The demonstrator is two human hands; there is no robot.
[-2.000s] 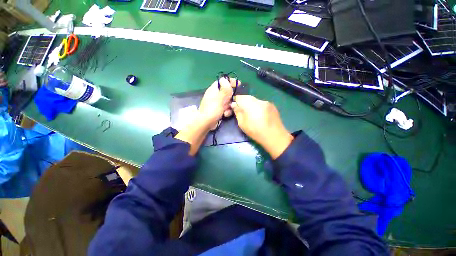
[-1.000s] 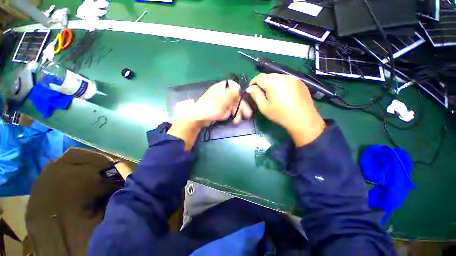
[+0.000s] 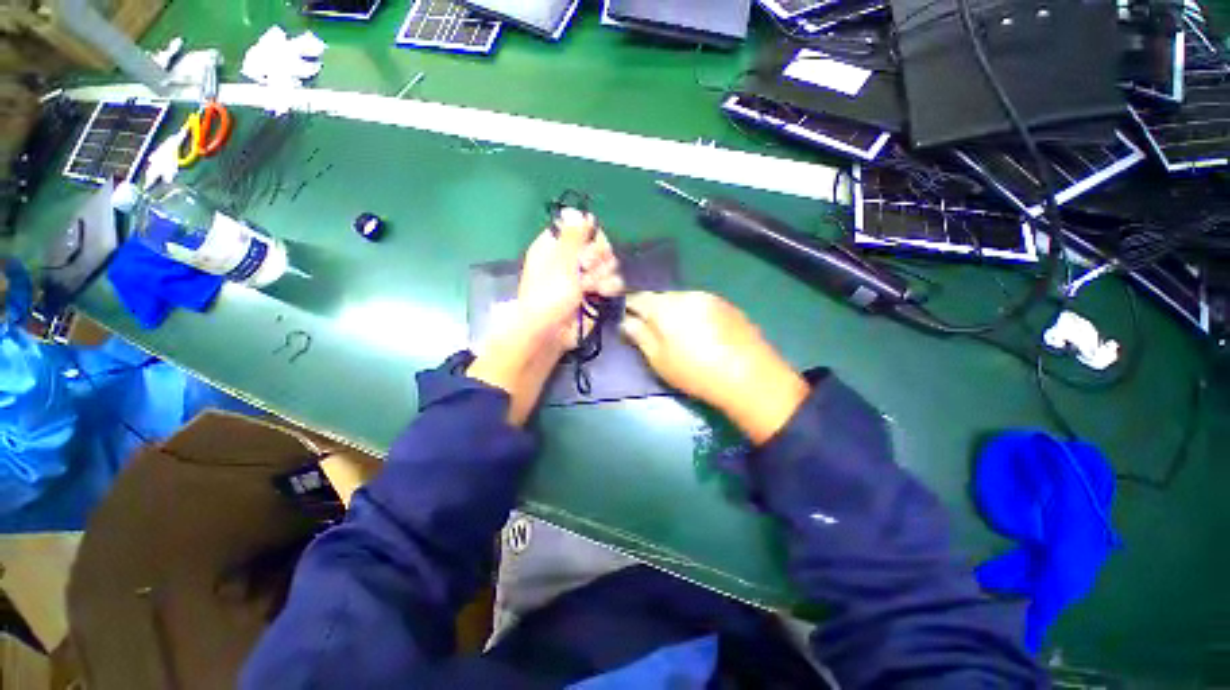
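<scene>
A solar panel (image 3: 634, 367) lies back side up on the green bench in front of me, partly under my hands. My left hand (image 3: 556, 286) is closed around a bundled black cable (image 3: 587, 353), with loops sticking out above and below the fist. My right hand (image 3: 695, 344) is just right of it, its fingertips pinched together by the bundle above the panel. What the right fingertips hold is too small to tell.
A black corded tool (image 3: 796, 252) lies behind my right hand. A panel pile (image 3: 1012, 81) is at far right, a blue cloth (image 3: 1045, 506) at right. A bottle (image 3: 216, 243), a small black cap (image 3: 368, 227) and scissors (image 3: 202, 132) are at left. A white strip (image 3: 540, 132) crosses the bench.
My right hand has come down and left from its raised place, closer to the panel. My left hand has shifted slightly left, still around the cable. The view has tilted a little.
</scene>
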